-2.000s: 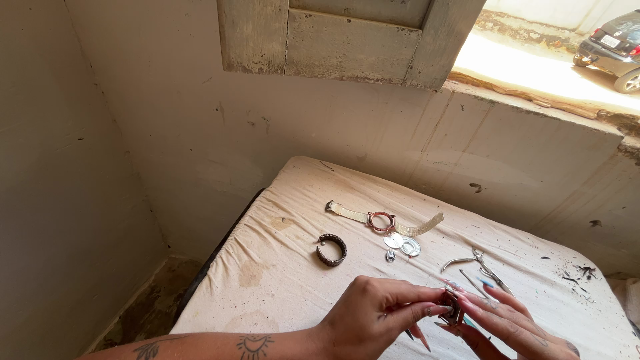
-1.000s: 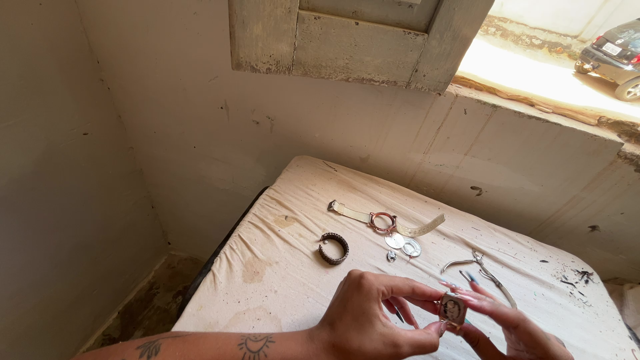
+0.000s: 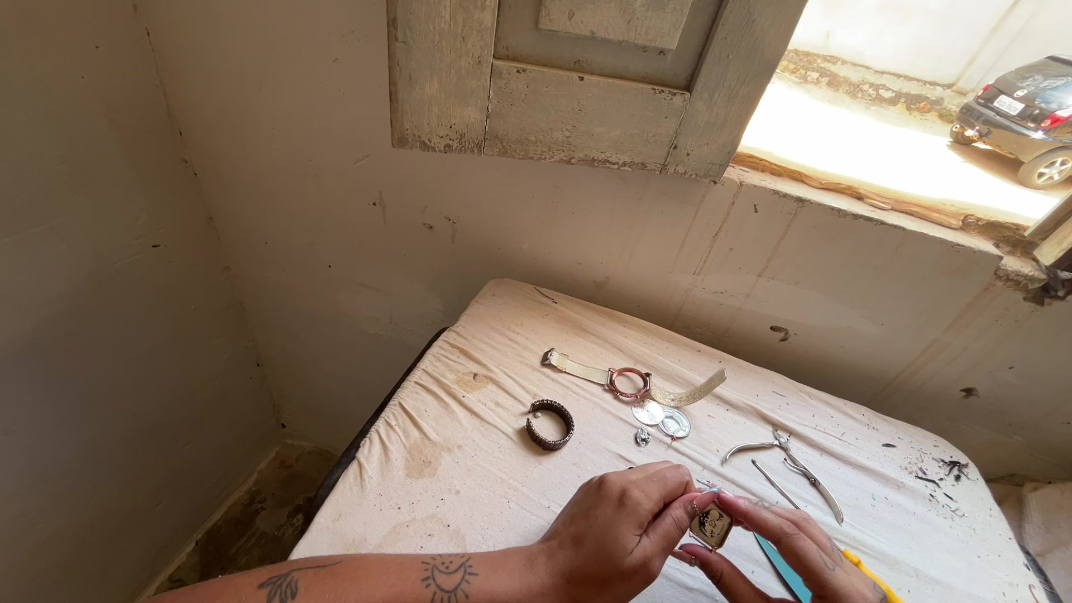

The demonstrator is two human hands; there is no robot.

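Note:
Between the fingertips of both hands is a small rectangular watch case (image 3: 711, 526), its dark-patterned face turned toward me. My left hand (image 3: 624, 523) pinches its upper left side, and my right hand (image 3: 779, 544) grips it from the right with thumb and fingers. Farther back lie a rose-gold watch case ring (image 3: 629, 383) on a pale strap (image 3: 578, 368), two round silver discs (image 3: 673, 422) and a small metal part (image 3: 642, 436). A dark metal link bracelet (image 3: 550, 425) rests to the left. Metal nippers (image 3: 808, 473) and a slim metal tool (image 3: 775, 483) lie beyond my right hand.
A cream cloth (image 3: 435, 494) with stains and wrinkles covers the table. A teal flat object (image 3: 783, 569) and something yellow (image 3: 871, 578) are partly under my right hand. Dark debris (image 3: 950, 469) lies at the right. A wooden shutter (image 3: 586, 109) and window ledge (image 3: 863, 205) are behind.
The small watch case, mostly hidden by fingers two seconds ago, now shows its face. Both hands remain near the same place.

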